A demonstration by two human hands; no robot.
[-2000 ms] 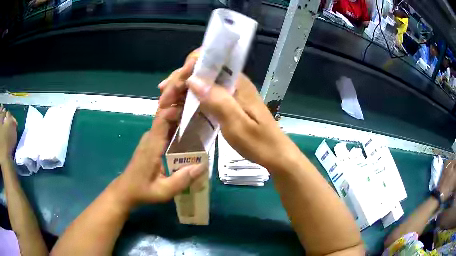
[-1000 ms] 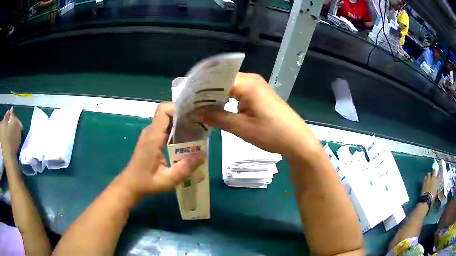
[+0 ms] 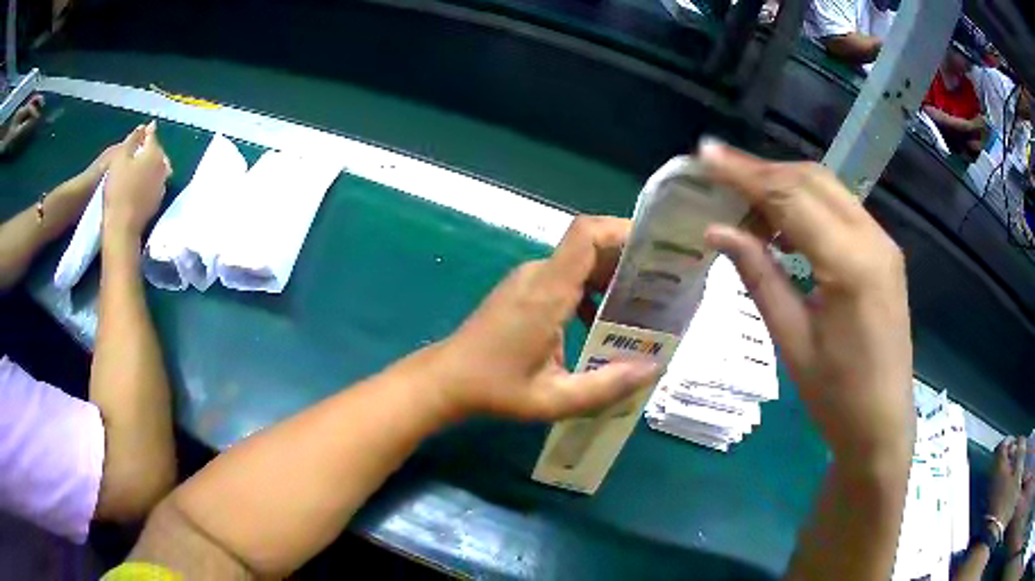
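A tall carton (image 3: 592,426) with a coloured brand word stands tilted in my left hand (image 3: 516,329), which holds it around its upper part, thumb on the front. A folded leaflet (image 3: 670,244) with short black print lines rises from the carton's open end; its lower part is hidden inside. My right hand (image 3: 834,267) is at the leaflet's upper edge, fingers bent; whether it grips the leaflet is hard to tell. The leaflet stack (image 3: 715,380) lies behind and right of the carton.
White wrapped units (image 3: 272,216) lie on the green bench (image 3: 454,267) at the left. Another person's hand (image 3: 136,182) is beside them. Waiting cartons (image 3: 936,488) and another person's hand are at lower right. A white rail (image 3: 454,204) and upright post (image 3: 897,102) border the conveyor belt.
The view has swung left, so the bench things sit further right. The leaflet now stands upright in the carton's open end. My right hand has moved to its upper edge; my left hand still holds the carton.
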